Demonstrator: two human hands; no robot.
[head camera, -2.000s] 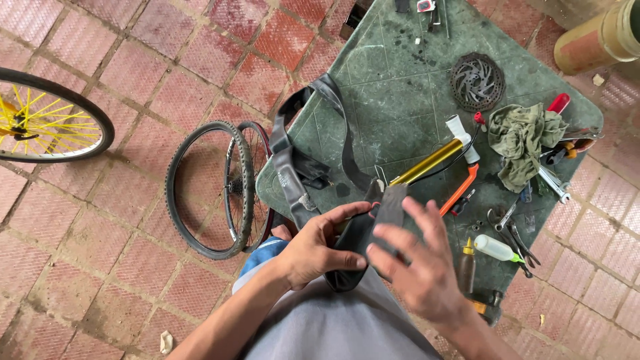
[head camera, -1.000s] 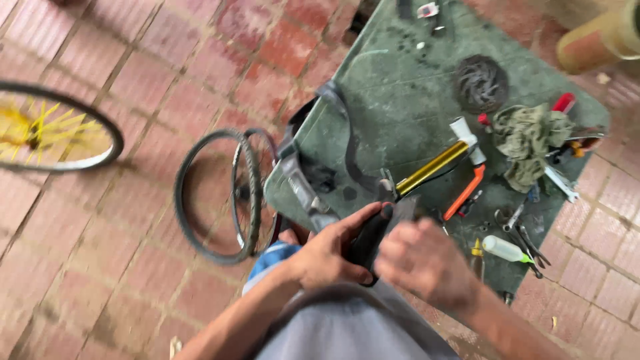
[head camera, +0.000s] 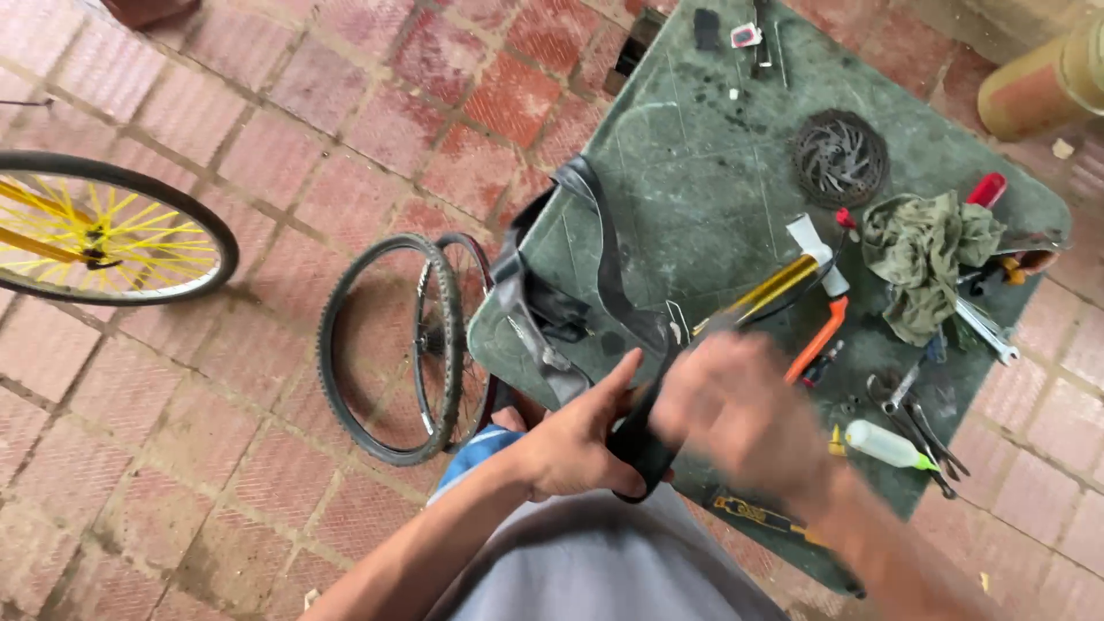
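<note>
A black rubber inner tube (head camera: 611, 259) trails in loops over the left corner of the green table. My left hand (head camera: 580, 435) grips a flattened dark section of it (head camera: 638, 448) close to my body. My right hand (head camera: 733, 405) is motion-blurred over the upper part of that section; whether its fingers hold anything cannot be made out. Just beyond the right hand lies a hand pump with a gold barrel (head camera: 768, 293) and a white head. An orange-handled tool (head camera: 815, 341) rests beside the pump.
On the green table (head camera: 690, 198) are a brake disc (head camera: 839, 158), a crumpled green rag (head camera: 927, 250), wrenches (head camera: 983, 328), a clear bottle (head camera: 884, 444) and a patch packet (head camera: 746, 35). Bicycle wheels (head camera: 332, 345) stand left of it, a yellow-spoked wheel (head camera: 226, 241) farther left. A brown cylinder (head camera: 1026, 95) stands upper right.
My right hand has moved about over the dark tube section and is blurred now. My left hand has kept its grip on it.
</note>
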